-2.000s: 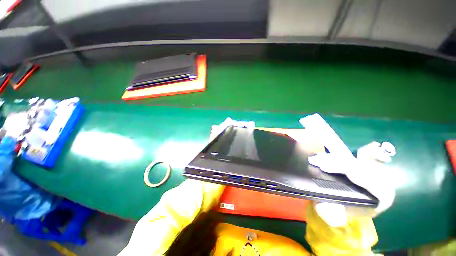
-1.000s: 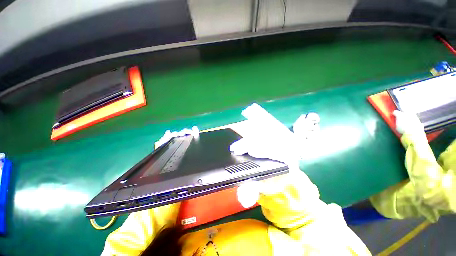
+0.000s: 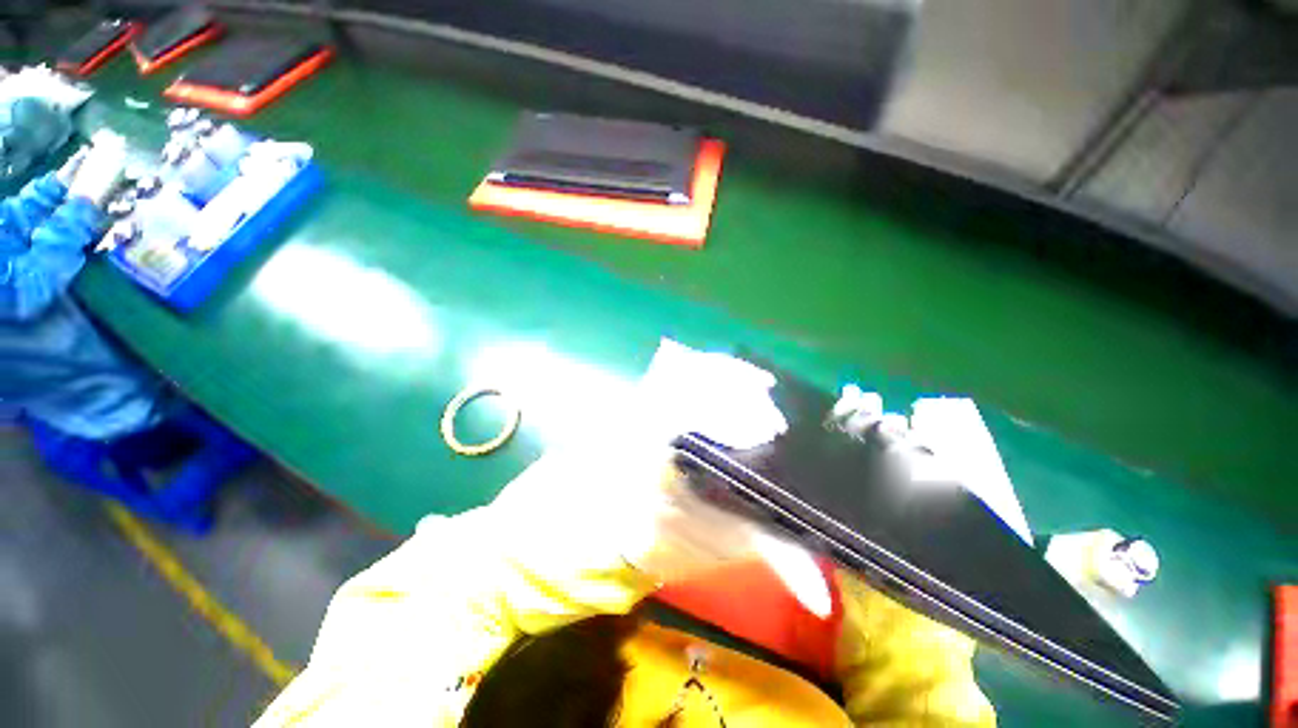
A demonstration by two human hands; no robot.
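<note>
A closed dark laptop [image 3: 911,533] is held tilted above the bench, its long edge slanting down to the right towards me. My left hand [image 3: 719,398], in a white glove, holds its left end, with fingers over the upper face. My right hand [image 3: 890,434], also white-gloved and blurred, shows its fingers at the laptop's far edge; its palm is hidden, and the yellow right sleeve passes below the laptop. The upper face looks plain and dark; I cannot tell which cover it is. The red-orange tray [image 3: 755,605] lies below, partly covered.
A yellow tape ring [image 3: 481,423] lies left of the laptop. A white strip [image 3: 979,452] and a wrapped roll [image 3: 1107,563] lie right. Another laptop [image 3: 598,154] sits on a tray on the belt. A blue parts bin [image 3: 228,235] and a blue-sleeved person [image 3: 64,306] are far left.
The laptop has turned, and its long near edge now slants down to the right. My left hand now shows on its left end, and my right fingers at its far edge. The view has swung left.
</note>
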